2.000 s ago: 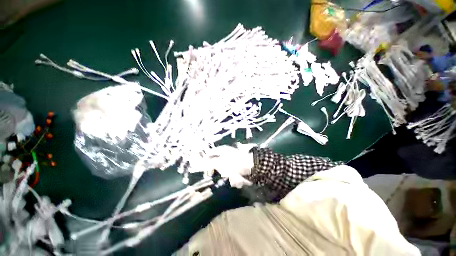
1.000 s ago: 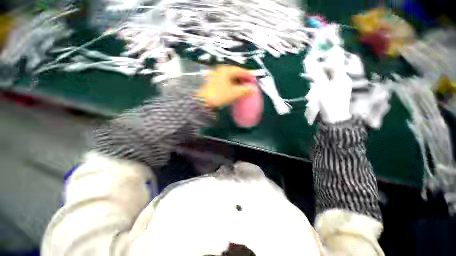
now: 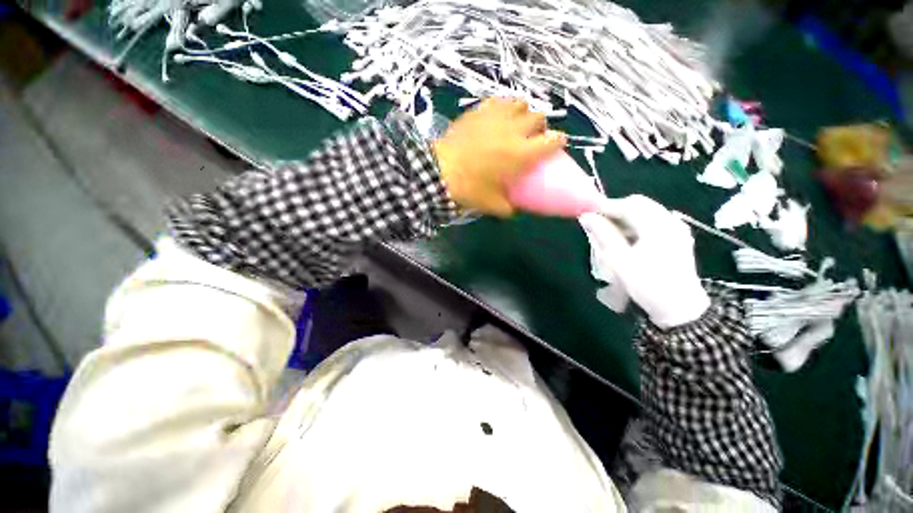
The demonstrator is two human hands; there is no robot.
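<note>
My left hand (image 3: pixel 493 155), bare, grips a smooth pink object (image 3: pixel 557 187) over the bench. My right hand (image 3: pixel 653 255), in a white work glove, is at the pink object's narrow right end with its fingers together. A white piece hangs below the gloved fingers; I cannot tell whether it is cloth, paper or part of the glove. A large pile of white cable leads (image 3: pixel 561 60) lies just beyond my hands.
White scraps (image 3: pixel 753 185) with coloured specks lie right of the pile. Cable bundles (image 3: pixel 801 306) lie beside my right wrist, with more (image 3: pixel 894 371) at far right. A yellow and red lump (image 3: pixel 856 165) lies beyond. More leads (image 3: pixel 290 75) lie at the upper left.
The view has shifted. My left hand, out of view at first, appeared holding the pink object. My right hand has moved from the scraps to meet that object's end.
</note>
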